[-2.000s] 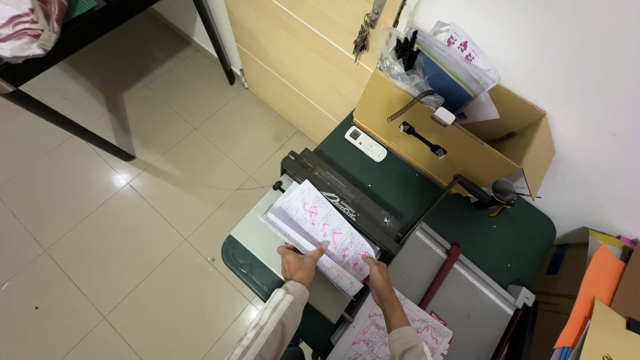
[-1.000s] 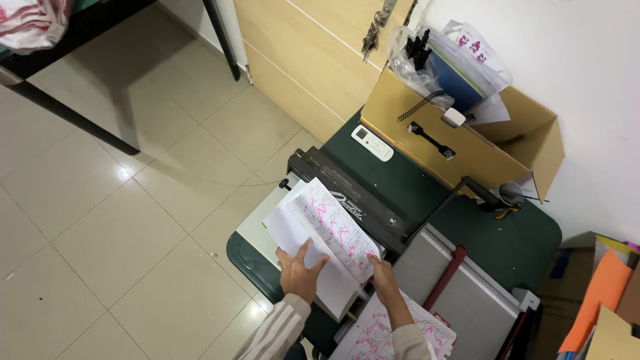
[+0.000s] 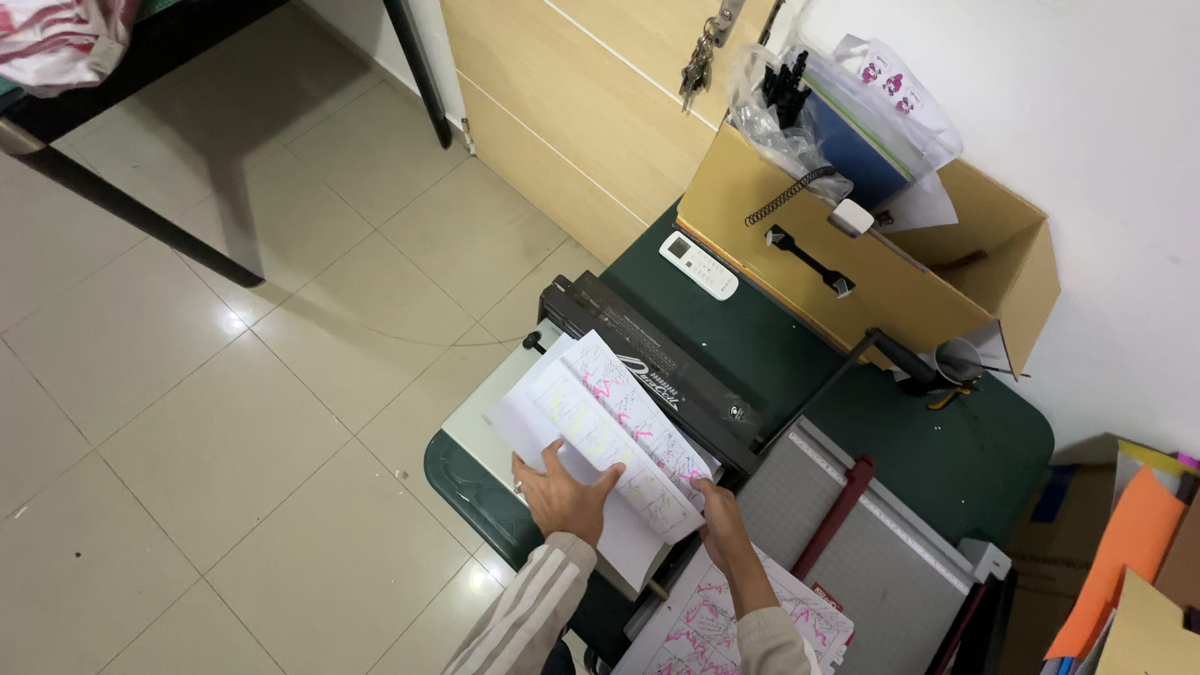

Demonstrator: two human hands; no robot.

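Observation:
A stack of marked paper sheets (image 3: 647, 422) rests on the light base of a black binding machine (image 3: 647, 347). With fingers spread, my left hand (image 3: 567, 492) presses on the white sheets at the left of the stack, thumb at a lifted, curled page with yellow marks. My right hand (image 3: 717, 511) pinches the lower right edge of the sheets. Beneath my right forearm lies another stack of pink-marked sheets (image 3: 694, 609), partly over a grey paper trimmer (image 3: 872, 553) with a dark red bar.
Behind the machine, a white remote control (image 3: 698, 265) lies on the dark green table (image 3: 994, 431). An open cardboard box (image 3: 834, 281) holds folders and plastic bags. Keys (image 3: 698, 66) hang from a wooden door. Orange folders (image 3: 1120, 562) stand at the right, and a black-legged table (image 3: 131, 211) at the upper left.
A page with yellow marks now shows, curled over the pink-marked sheets. Both hands remain at the stack.

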